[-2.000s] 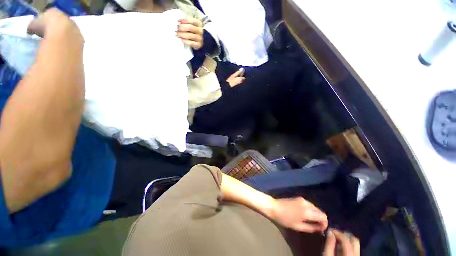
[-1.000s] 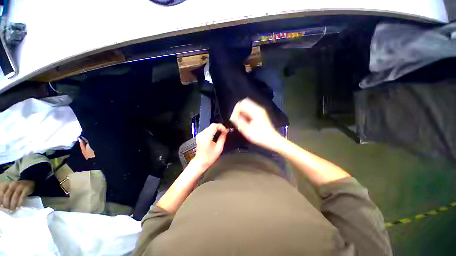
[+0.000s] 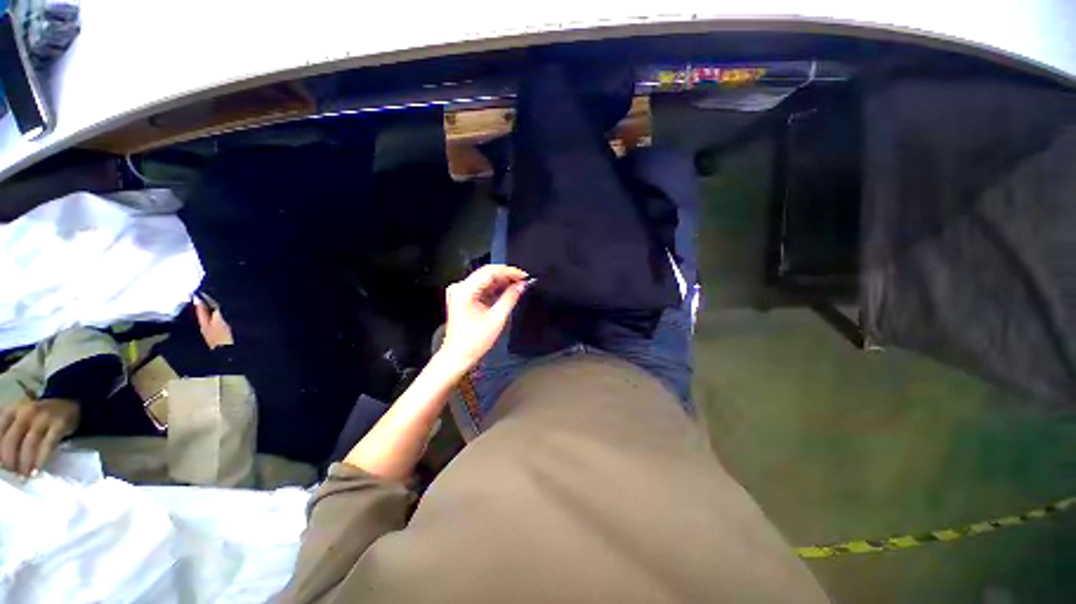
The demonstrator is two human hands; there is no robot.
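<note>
A dark garment lies over my lap and runs up under the table edge. My left hand is at its left side, with thumb and index finger pinched together. A tiny pale spot shows at the fingertips; I cannot tell if it is a fastening, a needle or part of the cloth. The pinch is at the garment's edge, and the cloth there is too dark to make out. My right hand is not in view. No thread can be seen.
A white tabletop curves across the top, with a dark phone at its left. A wooden block is under it. At left sits a person with white cloth. Dark cloth hangs at right. Yellow-black tape marks the floor.
My right hand, at the garment beside my left hand a second ago, has left the picture. My left hand keeps its pinch. The garment now shows more widely. Earlier the view faced further left.
</note>
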